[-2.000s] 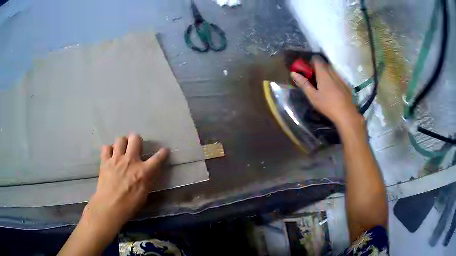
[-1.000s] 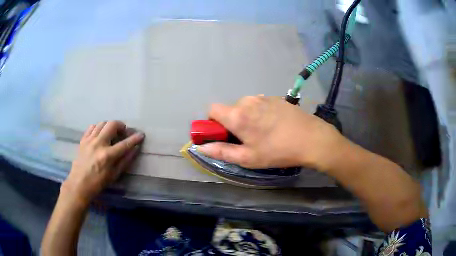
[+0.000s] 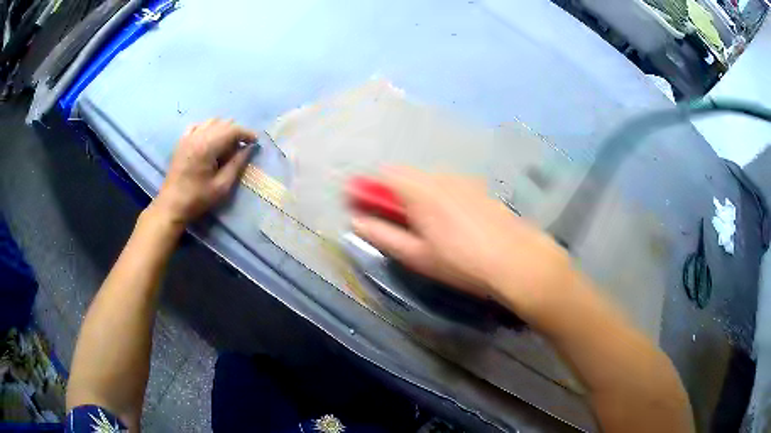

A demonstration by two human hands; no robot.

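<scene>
A grey-beige garment panel (image 3: pixel 338 139) lies on the ironing table, its folded edge towards me. My right hand (image 3: pixel 456 237) grips the iron by its red handle (image 3: pixel 378 200). The iron (image 3: pixel 423 292) is blurred and stands over the panel's near edge, its tip towards the left. My left hand (image 3: pixel 203 165) is left of the panel, fingers closed on the end of a narrow tan strip (image 3: pixel 265 183). The strip runs from my fingertips to the panel; the rest is hidden by cloth and iron.
The padded blue-grey table (image 3: pixel 279 68) has its near edge running diagonally. Dark green scissors (image 3: pixel 697 271) and a white scrap (image 3: pixel 724 224) lie at the right. The blurred steam hose (image 3: pixel 626 139) arcs over the right side. A blue crate (image 3: pixel 106 59) is beyond the left edge.
The view has turned. My left hand has moved off the panel and holds the strip's end, which now shows beyond the panel's left end. The iron, still in my right hand, has moved left along the edge.
</scene>
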